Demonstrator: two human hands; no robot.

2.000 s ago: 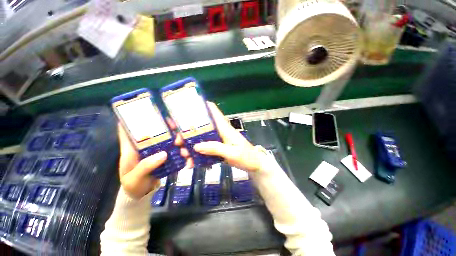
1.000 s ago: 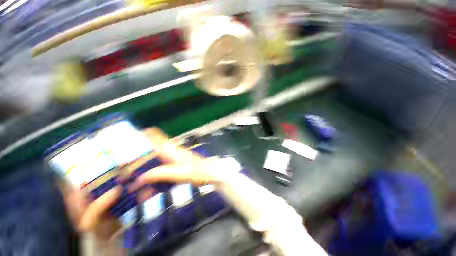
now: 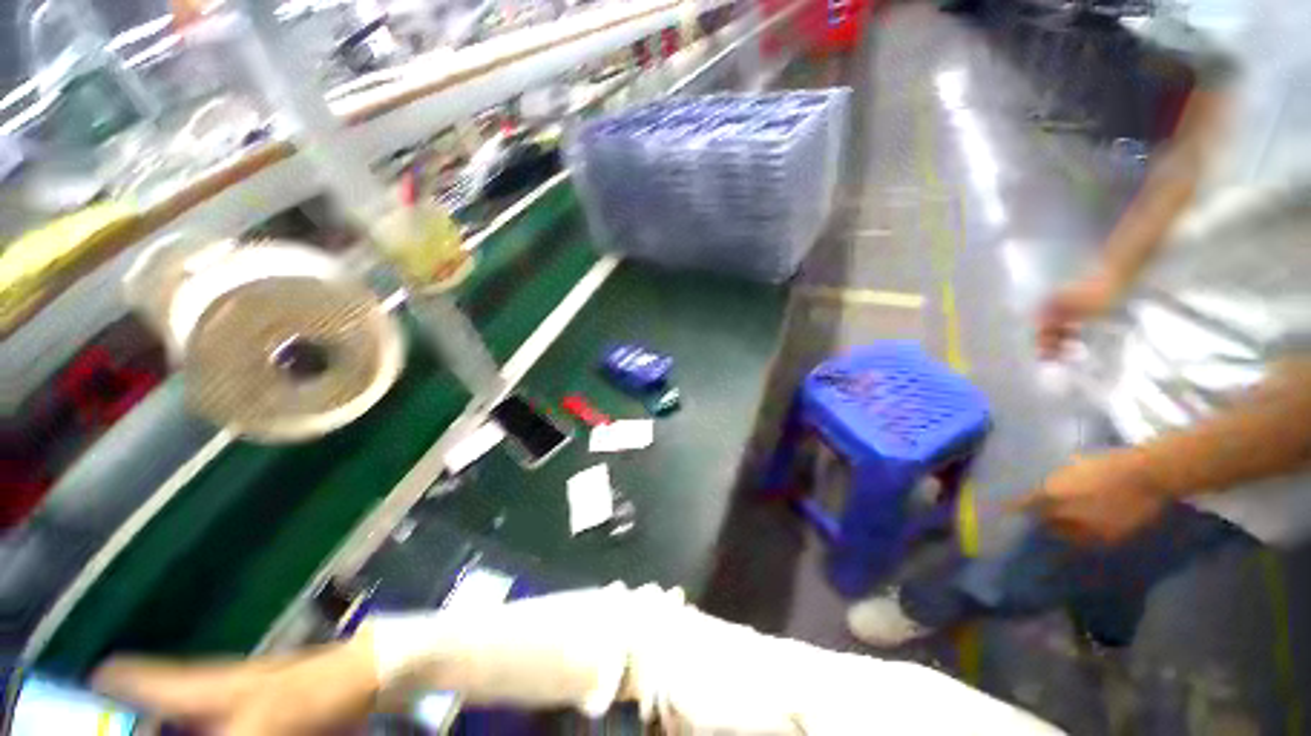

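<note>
A keypad phone [image 3: 65,710] with a lit screen shows at the bottom left corner, mostly cut off by the picture's edge. My right hand [image 3: 266,693], in a cream sleeve, is low at the left and blurred; its fingers are at the phone's right side and hold it. My left hand is out of the picture. Part of a tray with blue phones shows behind my right sleeve, with one pale lit screen [image 3: 479,591] above it.
A smartphone [image 3: 529,430], red pen [image 3: 584,410], white slips [image 3: 590,498] and blue phone [image 3: 636,365] lie on the bench. A fan [image 3: 295,357] stands left, stacked clear trays [image 3: 712,180] at the far end. A blue stool [image 3: 894,406] and a person [image 3: 1222,331] are right.
The view has swung right, bringing the stool, aisle and person into sight. My hands and the two phones have shifted to the lower left; my left hand has left the picture.
</note>
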